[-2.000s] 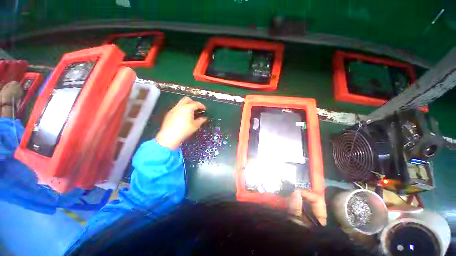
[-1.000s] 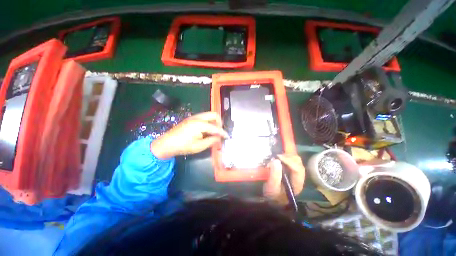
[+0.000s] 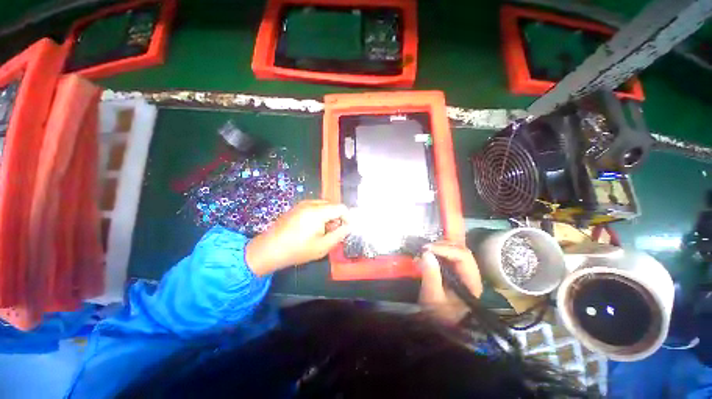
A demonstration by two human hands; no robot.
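Observation:
The tablet unit (image 3: 390, 167) lies open in an orange-red foam fixture (image 3: 332, 156) in front of me, its battery and near end glaring. My left hand (image 3: 300, 234) reaches over the fixture's left side, thumb and forefinger pinched near the circuit board; what they hold is too small to make out. My right hand (image 3: 449, 273) is at the near right corner, closed on a black pen-like soldering iron (image 3: 461, 290), partly hidden by hair at the bottom. Its tip is not clear. A loose pile of tiny wired components (image 3: 246, 195) lies left of the fixture.
Stacked foam fixtures (image 3: 70, 195) stand at left beside a white compartment tray (image 3: 133, 179). At right are a fume fan (image 3: 506, 178), a cup of metal curls (image 3: 519, 261) and a white round holder (image 3: 660, 292). More framed tablets (image 3: 336, 39) lie beyond the worn metal edge. A pale post (image 3: 617, 58) slants in.
My left hand has moved from above the component pile to the tablet's near left side. The right hand stays at the near right corner. The view has shifted.

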